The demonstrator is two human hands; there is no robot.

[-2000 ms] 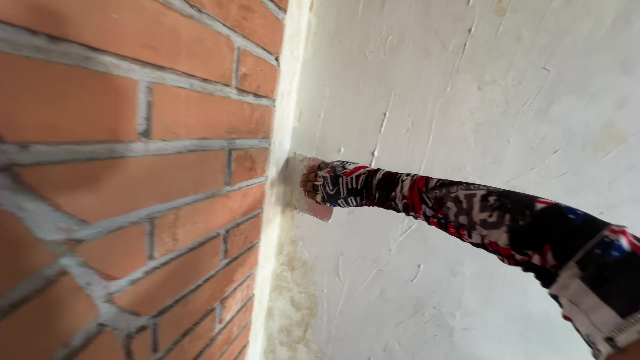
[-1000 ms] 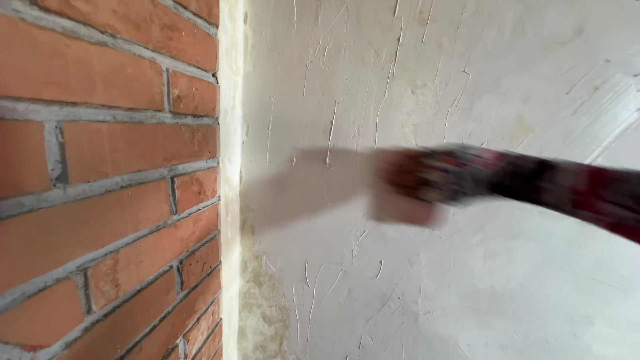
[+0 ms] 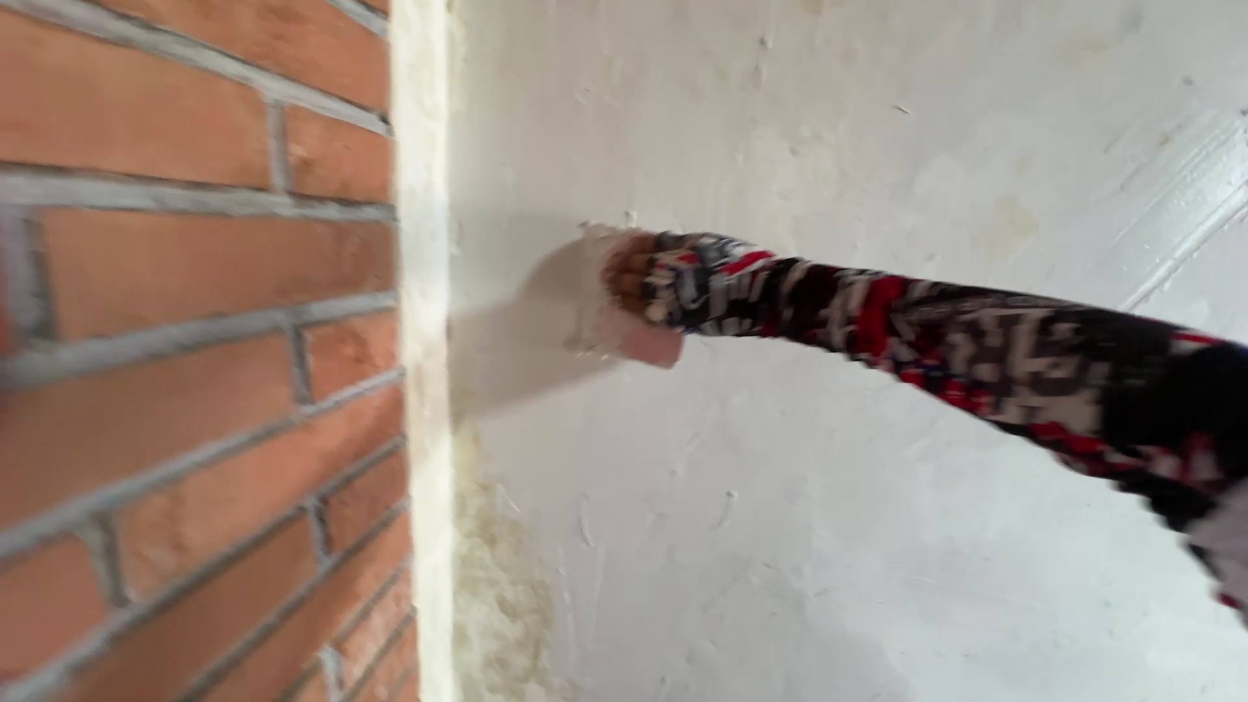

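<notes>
My right hand (image 3: 634, 275) reaches in from the right in a patterned black, red and white sleeve. Its fingers are curled around a flat pinkish plastering tool (image 3: 648, 343), whose exact kind I cannot tell. The tool lies against the plastered wall (image 3: 829, 507), with wet plaster along its left edge. A shadow of hand and tool falls on the wall to the left. My left hand is out of view.
A brick wall (image 3: 185, 390) with grey mortar joints fills the left side. A pale vertical strip (image 3: 426, 292) marks the corner between it and the plastered wall. Low on the plaster beside the strip is a yellowish rough patch (image 3: 497, 585).
Two seconds ago the tool was right beside the corner strip; now it is farther right on the wall. Several raised plaster ridges seen around the hand one second ago no longer show there.
</notes>
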